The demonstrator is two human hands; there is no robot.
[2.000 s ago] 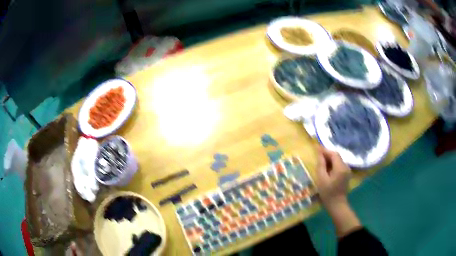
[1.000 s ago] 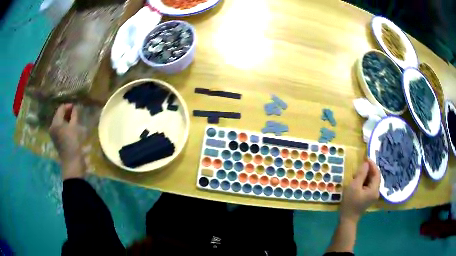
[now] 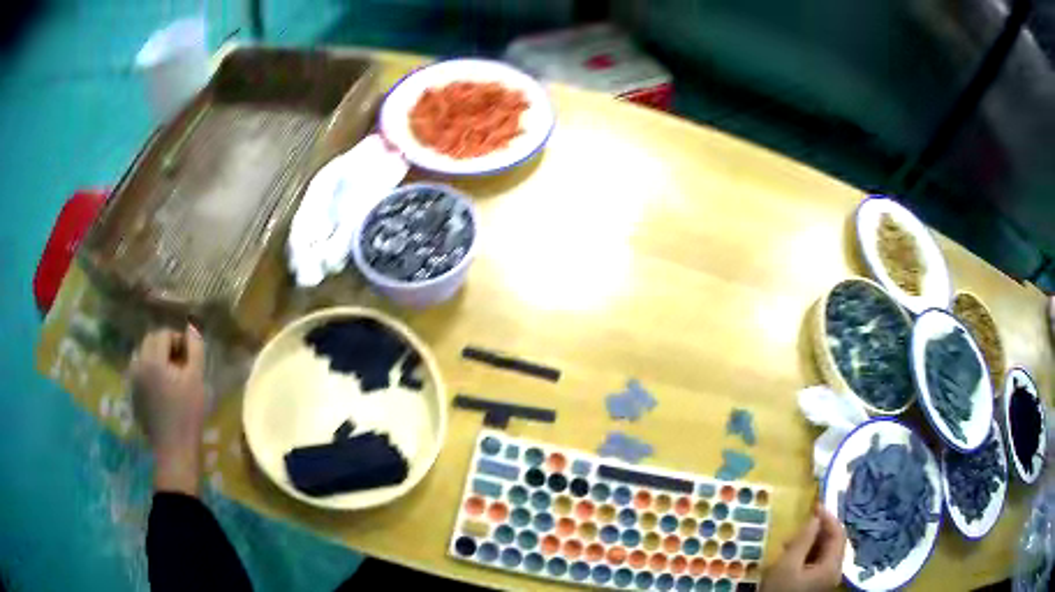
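Note:
The layout sample (image 3: 613,516), a white-edged panel filled with multicoloured caps, lies at the table's front edge. My right hand (image 3: 810,555), cut off by the lower edge, is between its right end and the plate of blue-grey oblong caps (image 3: 885,503); its fingers are bent together, and I cannot tell if they hold anything. My left hand (image 3: 169,387) is at the near side of the brown carton (image 3: 226,191), left of the cream bowl (image 3: 345,407); its fingertips are together, and whether they hold a small piece is unclear.
Black strips (image 3: 510,364) and small blue-grey and teal caps (image 3: 628,401) lie behind the sample. The purple-white bowl (image 3: 417,243), white cloth (image 3: 336,214) and plate of orange caps (image 3: 467,118) stand left of centre. Several bowls and plates, including dark green caps (image 3: 868,345), crowd the right.
The head view has swung left and tilted up since the last frame, so the table items sit lower. Both hands stay near the same places. The left hand was out of clear view two seconds ago.

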